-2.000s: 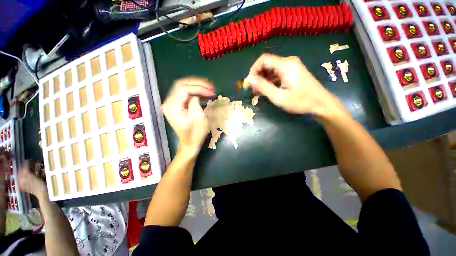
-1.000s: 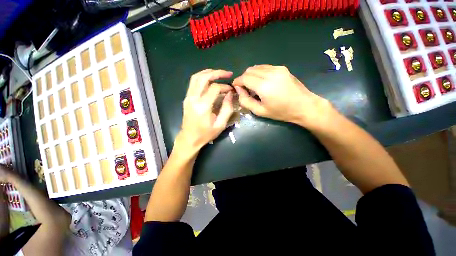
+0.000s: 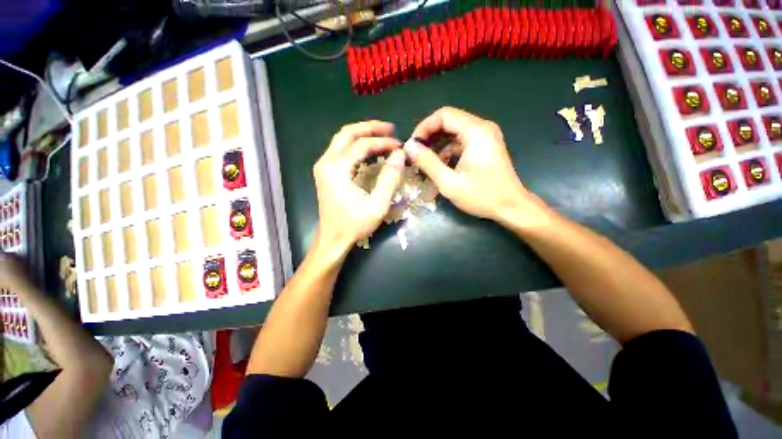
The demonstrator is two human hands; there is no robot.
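Note:
My left hand (image 3: 353,184) and my right hand (image 3: 470,163) meet fingertip to fingertip over the pile of small cream pieces (image 3: 412,206). The fingers are curled and pinched together. Whatever lies between the fingertips is too small and hidden to make out. The pile is partly covered by my hands. Another small cluster of cream pieces (image 3: 594,122), some with dark edges, lies on the dark green bench to the right. A long row of red housings (image 3: 480,36) stands along the far side of the bench.
A partly filled foam tray (image 3: 267,184) stands at left, with several red units in its right-hand pockets. A foam tray (image 3: 656,146) filled with red units stands at right. Cables (image 3: 313,43) lie behind the bench. A neighbouring person's arm (image 3: 64,347) shows at lower left.
Since two seconds ago, my hands have come together from apart, the right moving left and the left moving slightly inward. Over the last second they stay together. The neighbour's arm has moved.

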